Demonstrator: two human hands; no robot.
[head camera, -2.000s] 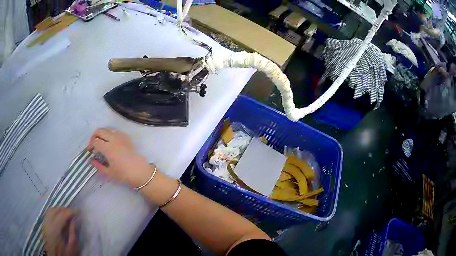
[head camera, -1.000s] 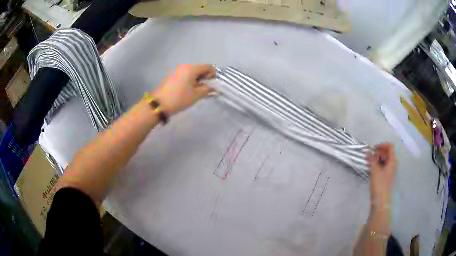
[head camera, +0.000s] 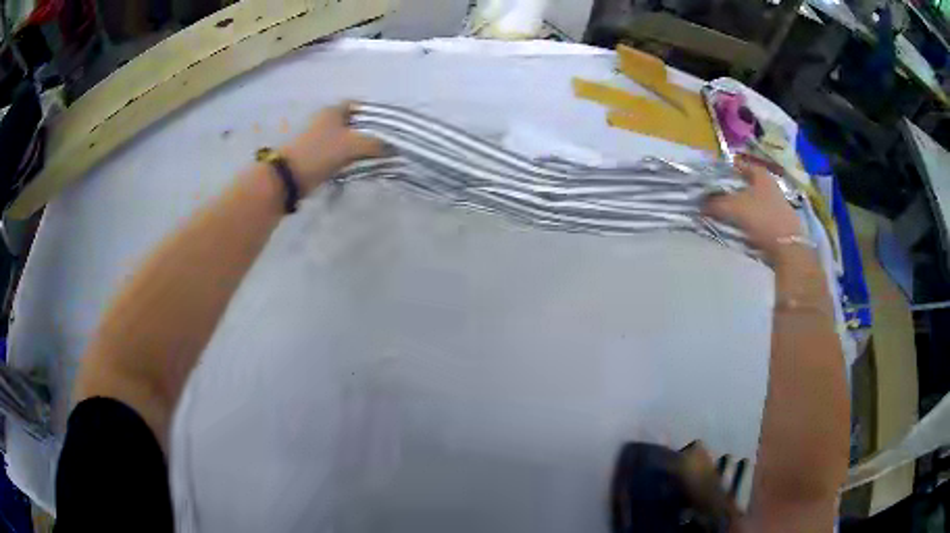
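Grey-and-white striped strips (head camera: 542, 193) stretch in a bundle between my two hands, over the far part of the white table (head camera: 469, 344). My left hand (head camera: 339, 146) holds their left end. My right hand (head camera: 755, 208) holds the right end; its fingers are partly blurred. The steam iron (head camera: 651, 487) is at the bottom right, dark and blurred, cut off by the picture's lower edge, beside my right forearm.
A long cream-tan curved board (head camera: 167, 83) runs along the far left table edge. Yellow card patterns (head camera: 656, 109) lie at the far right, beside a pink item (head camera: 738, 117). More striped cloth (head camera: 23, 401) shows at the left edge.
The view has turned; the strips and both hands are now at the table's far side. The iron has come into view at the bottom right. The strips hanging at left are mostly out of view.
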